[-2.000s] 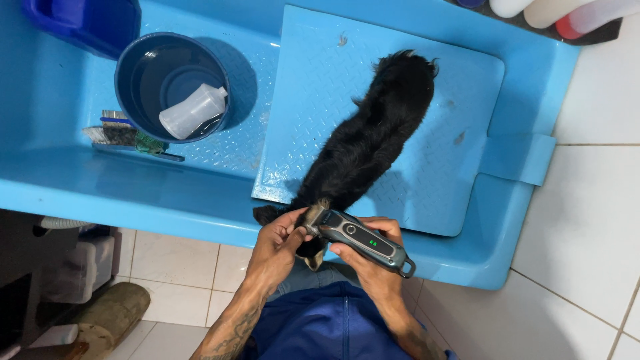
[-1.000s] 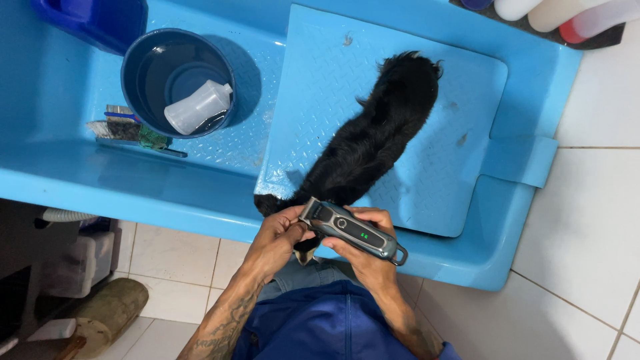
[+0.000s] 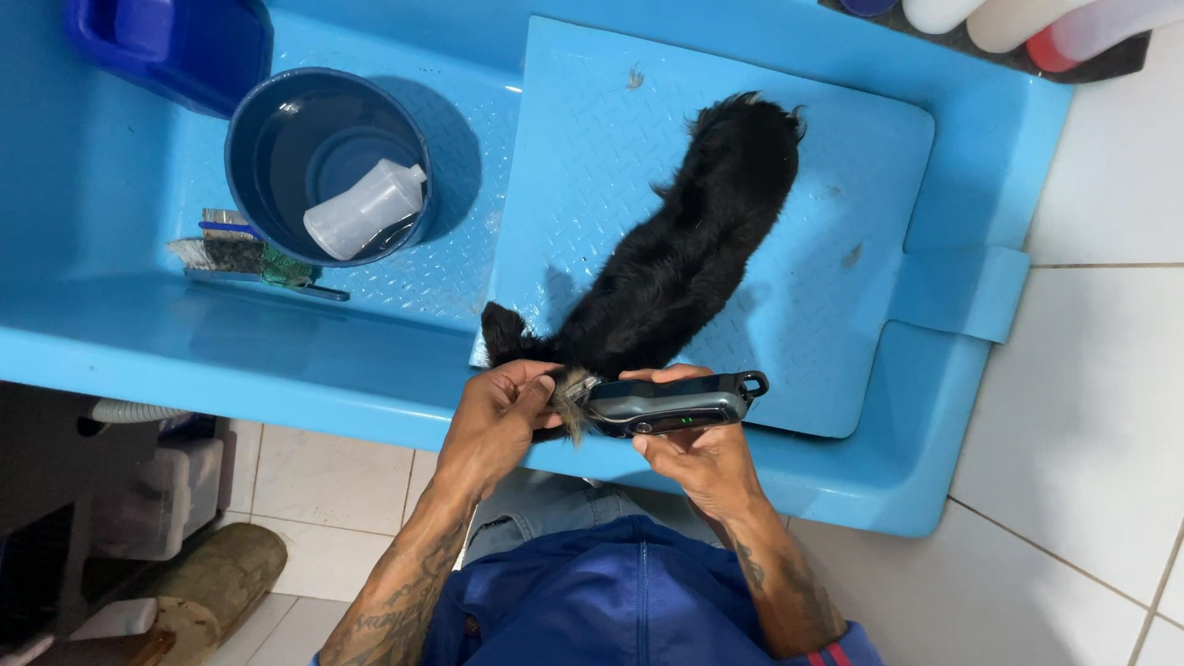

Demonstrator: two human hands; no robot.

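A black-furred dog (image 3: 684,250) stands on a raised light-blue platform (image 3: 601,102) in a blue tub, its head at the near rim. With my right hand (image 3: 703,453) I hold a cordless hair clipper (image 3: 666,404) with green lights, its blade end against a tuft of tan and dark fur (image 3: 571,407) by the head. My left hand (image 3: 499,412) pinches fur or an ear there between thumb and fingers, just left of the blade. The dog's other ear (image 3: 502,331) sticks out beyond my left hand. Most of its face is hidden.
Left in the tub stand a dark blue bucket (image 3: 242,166) holding a translucent plastic bottle (image 3: 365,208), brushes (image 3: 222,254) and a blue container (image 3: 176,46). Bottles (image 3: 1091,37) line the far right edge. Loose hair (image 3: 852,255) lies on the platform. Below left are a plastic bin (image 3: 166,499) and a log-like cylinder (image 3: 222,573).
The clipper has turned to lie nearly level, its back end swung upward in view and its side more visible. The tan tuft shows at the blade now. Both hands keep their holds.
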